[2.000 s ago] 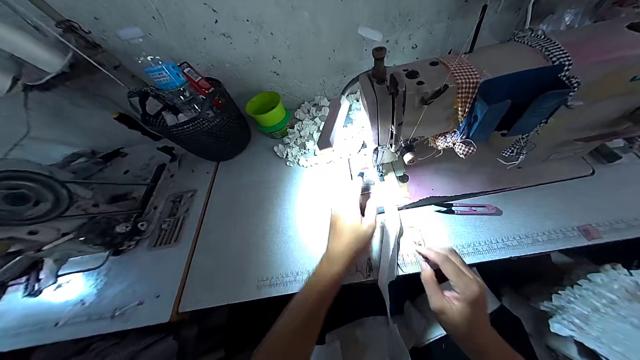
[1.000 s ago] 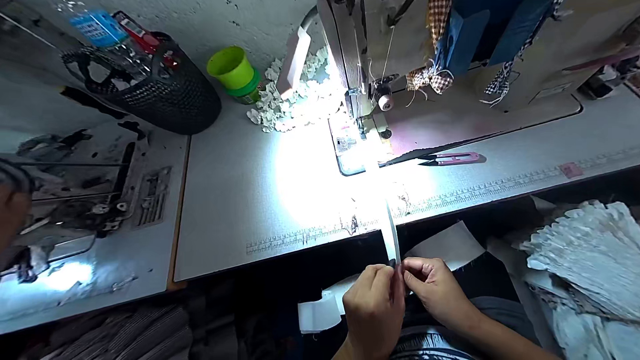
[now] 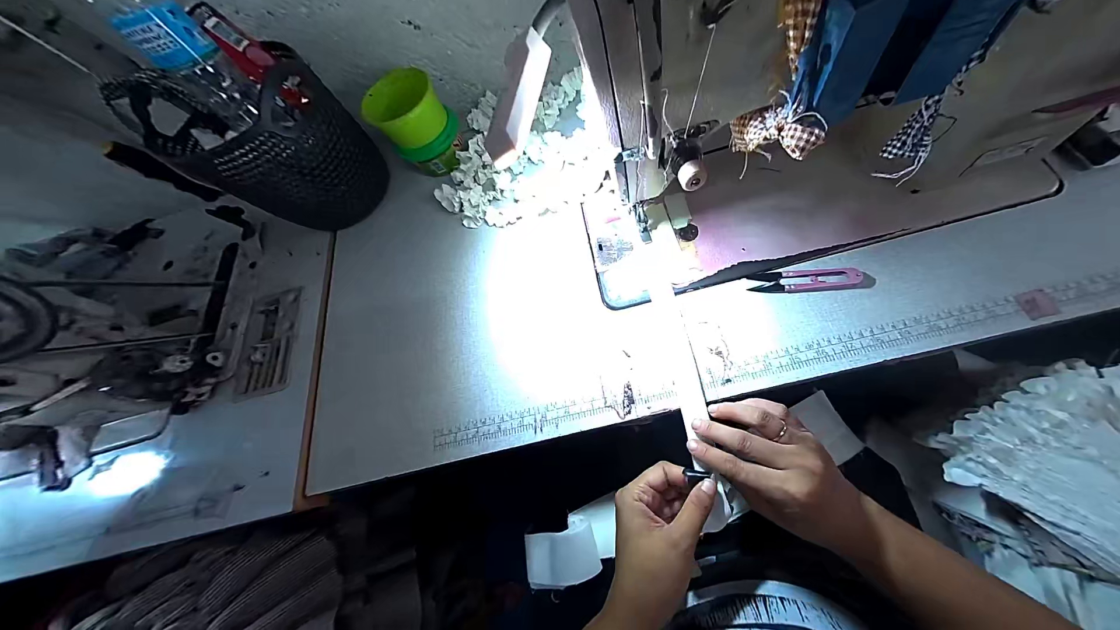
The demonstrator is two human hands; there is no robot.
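A white fabric strip [image 3: 691,376] runs from under the presser foot [image 3: 645,229] of the sewing machine [image 3: 787,175] down over the table's front edge. My left hand [image 3: 661,529] pinches a small black object [image 3: 696,475] between thumb and forefinger, against the strip; what it is I cannot tell. Flat fingers of my right hand [image 3: 770,464] lie on the strip just below the table edge. Pink thread snips [image 3: 822,279] lie on the table right of the needle area. Glare hides part of the strip near the presser foot.
Behind the table's left part stand a black woven basket [image 3: 289,157] with a bottle and a green plastic cup [image 3: 407,109]. White fabric scraps [image 3: 499,175] are heaped by the lamp. Stacked white pieces [image 3: 1041,455] lie at lower right, and another machine [image 3: 131,350] is at left.
Both hands have come from the table near the needle to below its front edge. Since one second ago, my right hand has spread over the strip. The view has moved closer.
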